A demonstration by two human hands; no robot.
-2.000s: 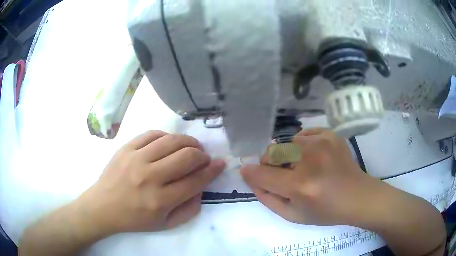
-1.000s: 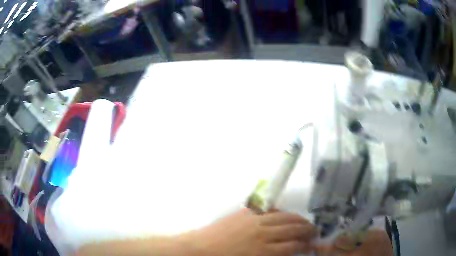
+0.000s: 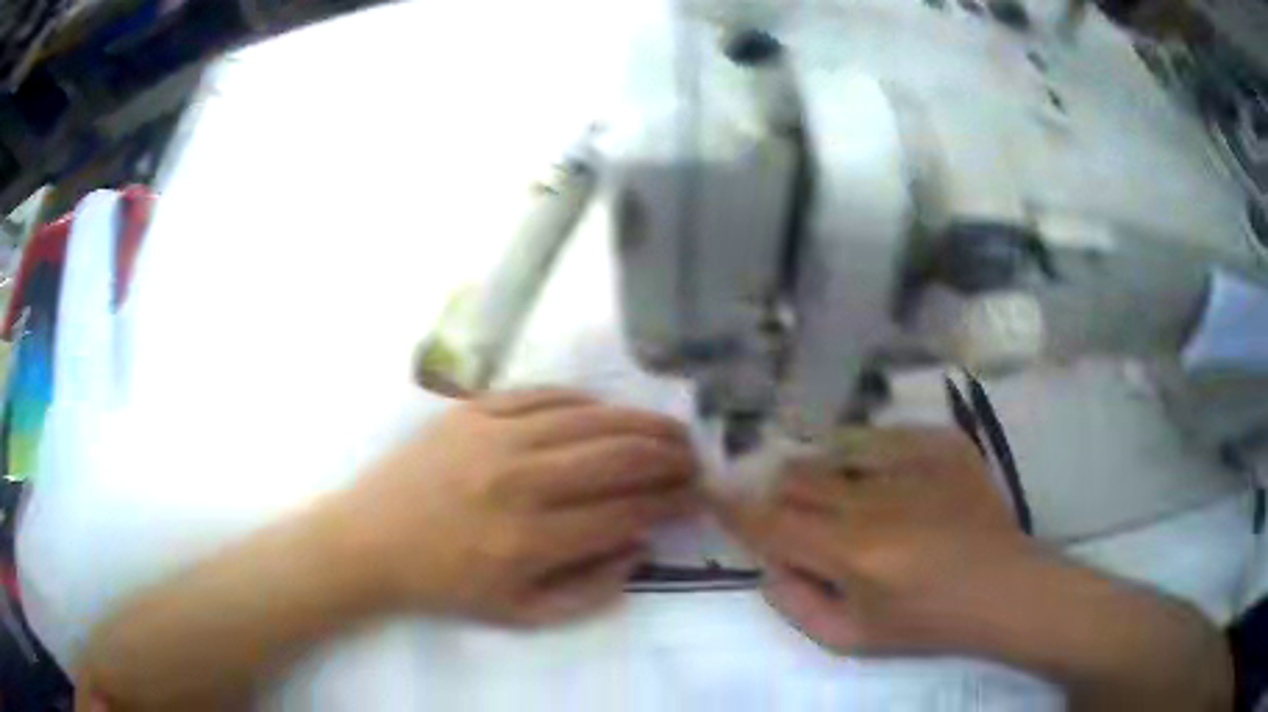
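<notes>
The frame is blurred. My left hand (image 3: 535, 508) and my right hand (image 3: 904, 536) meet just below the needle area, fingers bent and fingertips close together. A thin white fabric piece (image 3: 737, 480) shows faintly as a pale patch between the fingertips; its edges blend with the white table and the fingers hide most of it. The off-white sewing machine head (image 3: 709, 257) stands above the hands. The presser foot and needle area (image 3: 737, 424) is a dark blur just above the fingertips.
Black thread snips (image 3: 994, 452) lie right of my right hand. The floral fabric-wrapped lamp or tube (image 3: 522, 285) hangs left of the head, close above my left hand. A red basket (image 3: 45, 264) with white and coloured items stands at the far left. A white tension dial (image 3: 1004, 331) is on the head.
The view swung up and left across the table a second ago and is now back down on the machine. Both hands remain together at the needle area.
</notes>
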